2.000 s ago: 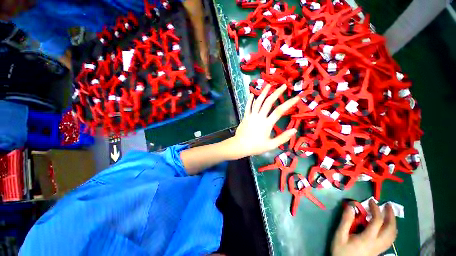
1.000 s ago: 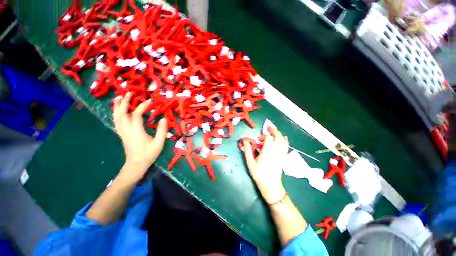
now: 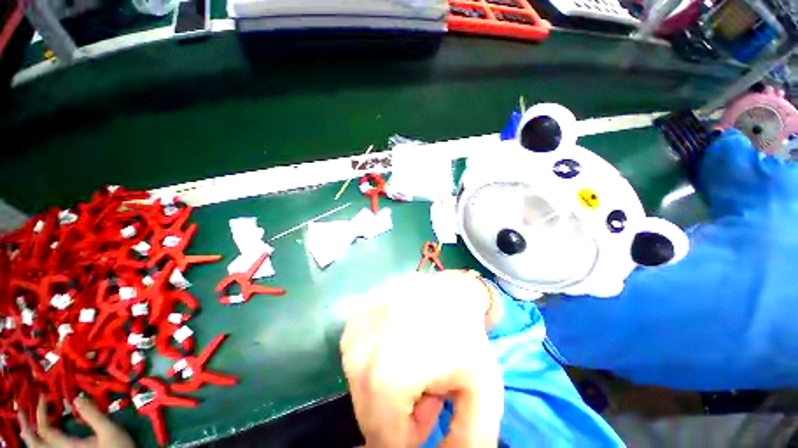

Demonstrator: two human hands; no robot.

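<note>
Red spring clamps (image 3: 96, 306) with white patches at their jaws lie heaped on the green bench at the left. One red clamp (image 3: 249, 282) lies apart, right of the heap, against a folded white wipe (image 3: 248, 236). My left hand (image 3: 74, 430) is at the bottom left, cut off by the edge, its fingers spread at the heap's near side. My right hand (image 3: 424, 359) is at bottom centre, overexposed, above the bench's near part. Its fingers are curled; no object shows in it, but its inside is partly hidden. Smaller red clamps (image 3: 374, 189) lie further right.
A white animal-face fan (image 3: 560, 254) stands right of my right hand. White wipes (image 3: 331, 242), a thin stick (image 3: 308, 222) and a clear bag (image 3: 420, 171) lie behind it. Another person's blue sleeve (image 3: 744, 280) is at the right. Red trays (image 3: 499, 19) stand across the conveyor.
The view has swung right, bringing the fan into view. The clamp at my right hand now lies loose on the bench. My right hand has moved away from it, towards the near edge.
</note>
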